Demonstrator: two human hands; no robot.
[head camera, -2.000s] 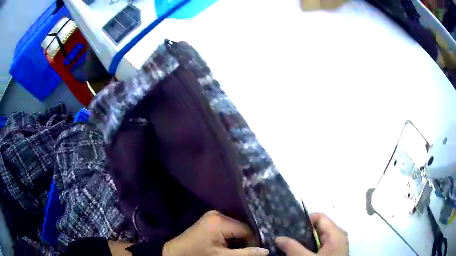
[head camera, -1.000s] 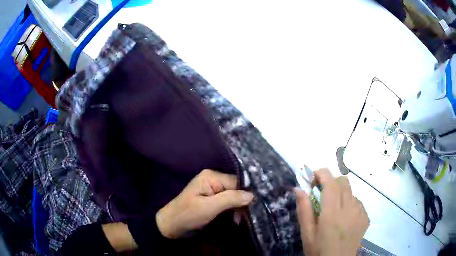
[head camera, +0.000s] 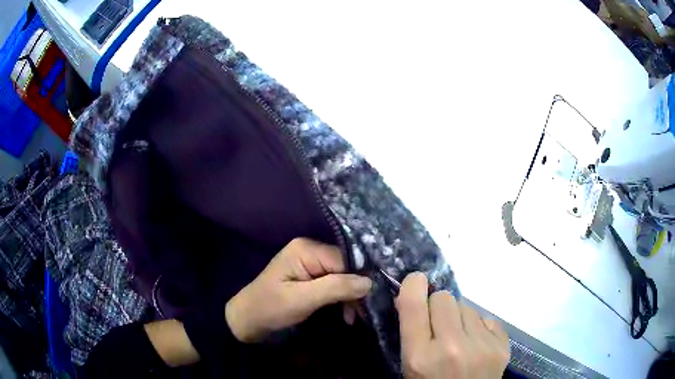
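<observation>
The plaid garment (head camera: 355, 185) lies over the table edge, its dark purple lining (head camera: 215, 155) facing up. A toothed zipper (head camera: 292, 141) runs between the lining and the fuzzy plaid band. My left hand (head camera: 292, 292) pinches the zip edge of the garment between thumb and fingers. My right hand (head camera: 451, 333) is closed around a small tool, probably thread snips (head camera: 390, 279); only its thin silver point shows, touching the plaid band just right of my left thumb. The rest of the tool is hidden in my hand.
A white machine table (head camera: 444, 111) has a needle plate (head camera: 551, 185) at right. Black-handled shears (head camera: 638, 289) lie beside the machine head (head camera: 651, 166). Blue and red crates (head camera: 55, 81) are at upper left, more plaid pieces (head camera: 81, 259) at left. Part of another machine (head camera: 111, 22) shows at top left.
The view has shifted, moving the garment left and up. My right hand has come off the band's outer edge, then back in, and the tool's point now touches the band. My left hand still pinches the edge.
</observation>
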